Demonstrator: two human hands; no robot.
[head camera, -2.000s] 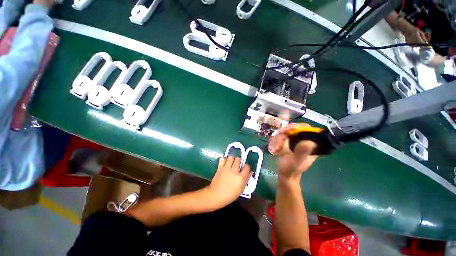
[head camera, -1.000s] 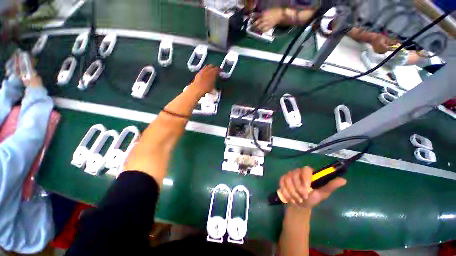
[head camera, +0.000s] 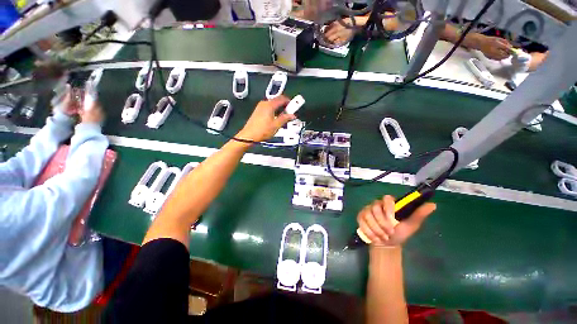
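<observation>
My right hand (head camera: 386, 223) is closed around an electric screwdriver (head camera: 410, 201) with a black and yellow grip, right of two white loop housings. The two housings (head camera: 302, 258) stand side by side on the near green surface, round bosses toward me. My left hand (head camera: 267, 120) reaches past the white stripe, its fingers on a white housing (head camera: 295, 105) that is seen partly end-on. Another white housing (head camera: 290, 133) lies just below those fingers, partly hidden. The screw feeder (head camera: 321, 171) stands between my hands.
Waiting housings (head camera: 147, 183) stand at the left, partly behind my left forearm. More line housings (head camera: 219, 116) lie beyond the white stripe. A grey post (head camera: 506, 114) crosses the right side, with a black cable (head camera: 379, 180) near it. A person in blue sleeves (head camera: 69, 183) works at the left.
My left hand has left the near pair, reached beyond the stripe and now has a housing at its fingers. My right hand has drawn back from the feeder with the screwdriver. The view has shifted.
</observation>
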